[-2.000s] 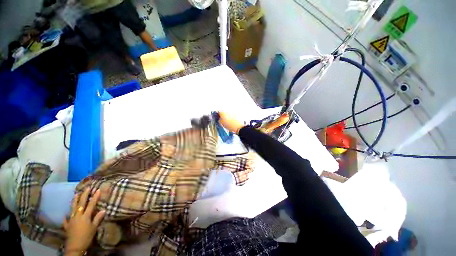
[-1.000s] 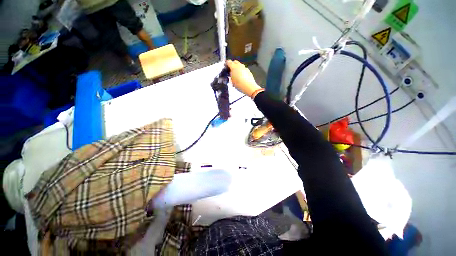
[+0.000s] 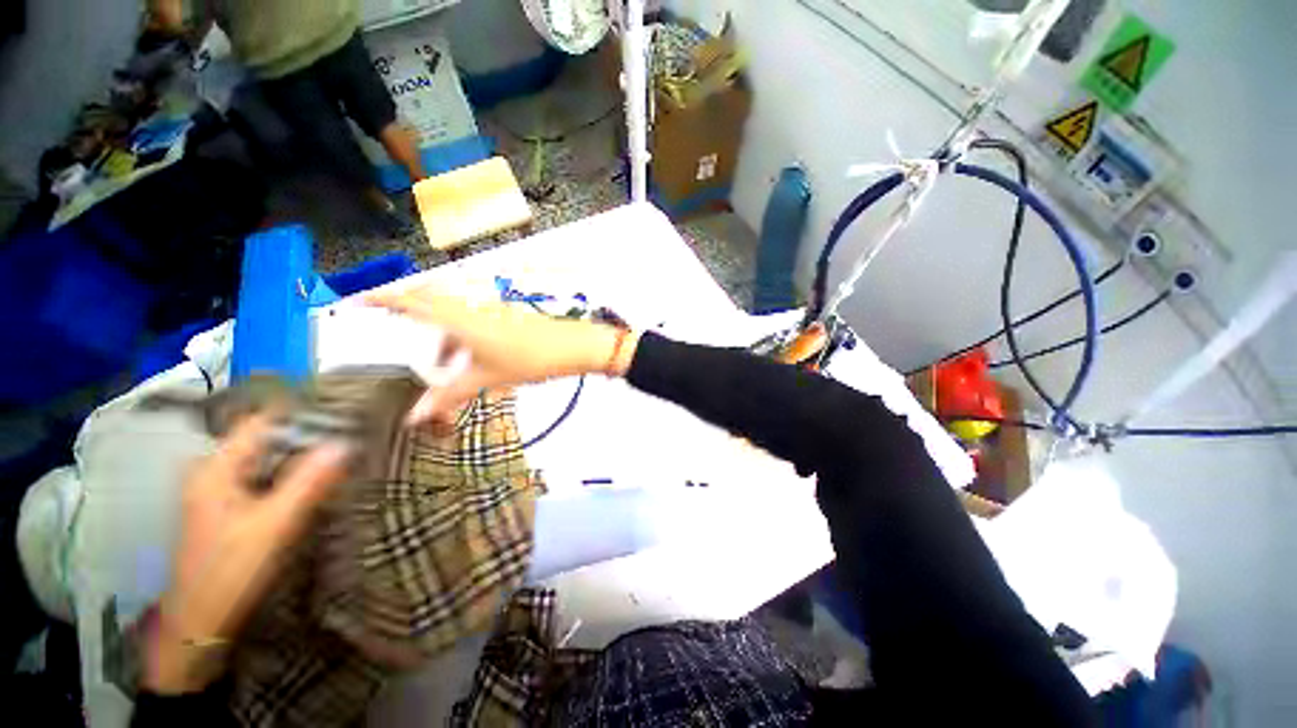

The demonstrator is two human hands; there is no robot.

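Note:
The tan checked garment [image 3: 441,533] lies bunched over the pale sleeve board [image 3: 590,526] and the left part of the white table, blurred at its left end. My left hand [image 3: 242,533] is blurred at the lower left, with its fingers bent on the garment's gathered cloth. My right hand [image 3: 477,349] reaches left above the garment's far edge, with fingers apart and holding nothing. The iron [image 3: 808,344] rests at the table's right edge, partly hidden behind my right sleeve.
A blue bar [image 3: 275,306] crosses the table's left side. A dark cord and small blue strips lie on the white table [image 3: 640,263]. Blue and black hoses [image 3: 1088,313] hang at the right. A person stands at the upper left beside a wooden stool [image 3: 472,202].
My right hand has let go of the dark object by the post and moved left over the garment. My left hand has come into view on the garment, which is now bunched.

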